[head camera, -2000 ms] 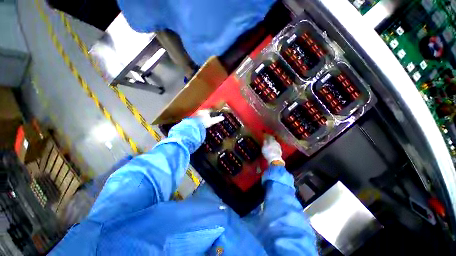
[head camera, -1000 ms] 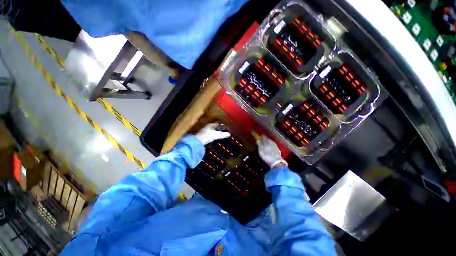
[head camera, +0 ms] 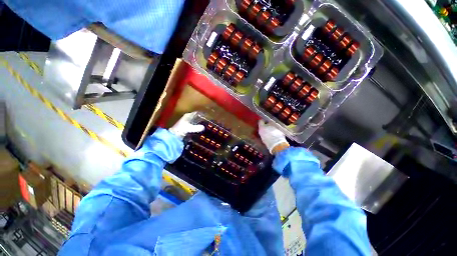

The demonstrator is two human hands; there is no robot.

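A clear blister tray [head camera: 232, 146] with four black, copper-wound inductors lies low in a black tote [head camera: 131, 117] in front of me. My gloved left hand [head camera: 186, 125] holds its left corner, thumb over the rim. My gloved right hand [head camera: 271, 136] is at its right edge; its grip is partly hidden. Brown cardboard [head camera: 198, 102] shows beyond the tray, with red liner [head camera: 220, 90] around it. A second, larger-looking blister tray [head camera: 255, 82] with four inductors sits higher, beyond the hands, and overhangs the red area.
A curved metal conveyor rail [head camera: 426, 45] runs at the upper right, with a bit of green board [head camera: 446, 11] beyond. A shiny metal plate [head camera: 368, 175] is at right. Another person's blue sleeve [head camera: 115, 20] is at upper left, above a metal stand [head camera: 82, 70]. Yellow-black tape crosses the floor.
The view has shifted closer and the second tray appears larger. More cardboard shows flat inside the red area beyond the lower tray. Both hands remain at the lower tray's edges.
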